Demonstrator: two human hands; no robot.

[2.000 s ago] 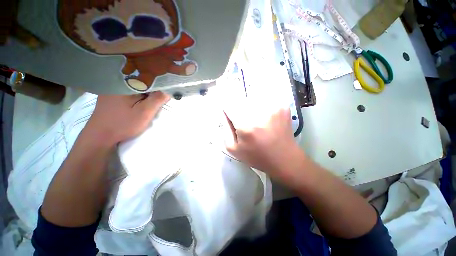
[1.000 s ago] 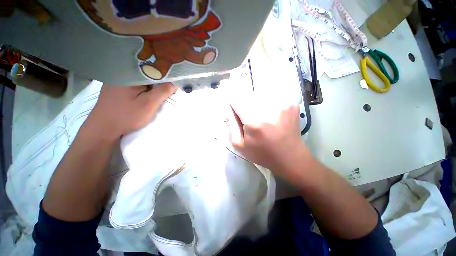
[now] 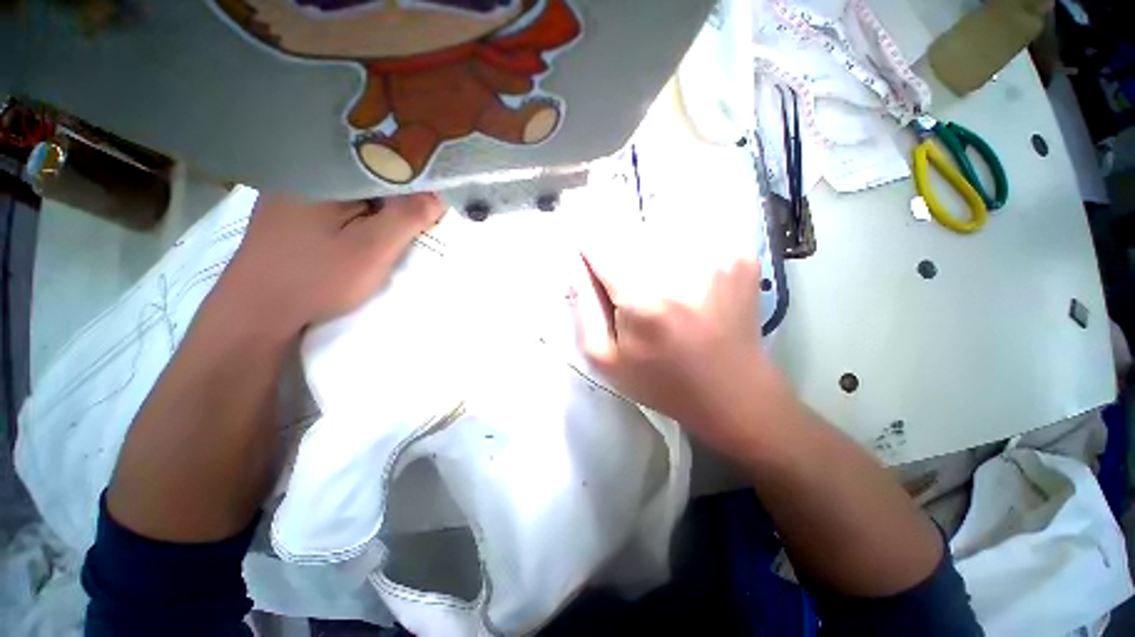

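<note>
White trousers cloth [image 3: 548,460] lies on the machine bed and drapes over the table's front edge, with seam lines and an open loop in its lower part. The lamp glare washes out its middle. My left hand [image 3: 342,255] lies on the cloth at the left, its fingertips partly hidden under the sewing machine head [image 3: 249,112]. My right hand [image 3: 678,330] rests on the cloth to the right, fingers bent and thumb towards the middle; glare hides its fingertips. Whether either hand grips the cloth cannot be told. The needle area is hidden by the head and glare.
Yellow and green scissors [image 3: 952,181], dark tweezers [image 3: 793,156] and a tape measure [image 3: 828,56] lie right of the bed. A tan bottle [image 3: 990,44] stands at the far right. A thread cone [image 3: 106,187] is at the left. White cloth [image 3: 1039,535] hangs at the lower right.
The view has shifted, so the machine head sits higher and further right in the picture, and the tools further right. Both hands stay in nearly the same place on the cloth.
</note>
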